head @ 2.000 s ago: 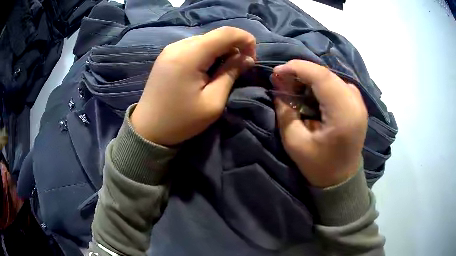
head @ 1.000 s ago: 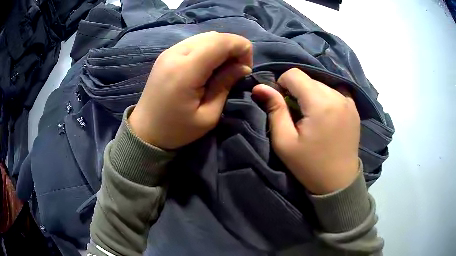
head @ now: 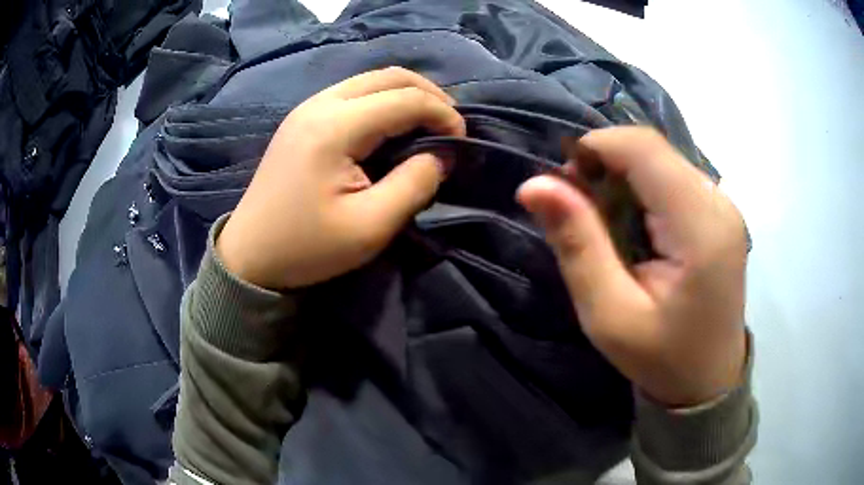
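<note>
A heap of dark grey jackets [head: 512,388] lies under both hands, with folded layers stacked at its upper left. My left hand [head: 332,180] pinches a long, narrow garment edge [head: 502,147] between thumb and fingers. My right hand [head: 663,256] is to the right of that edge, blurred, its thumb apart from the forefinger. A dark, slim tool that looks like thread snips [head: 616,204] sits in its curled fingers, mostly hidden. Whether the blades touch the cloth I cannot tell.
Small silvery ornaments [head: 133,216] sit on the grey cloth at left. A black garment pile [head: 47,123] lies at the far left, with reddish-brown cloth [head: 27,388] below it. The white table [head: 805,284] shows at right. A dark object is cut off at the top edge.
My right hand has moved right and slightly down, away from my left hand, and its thumb has opened out. My left hand has shifted slightly left. More of the garment edge shows between them.
</note>
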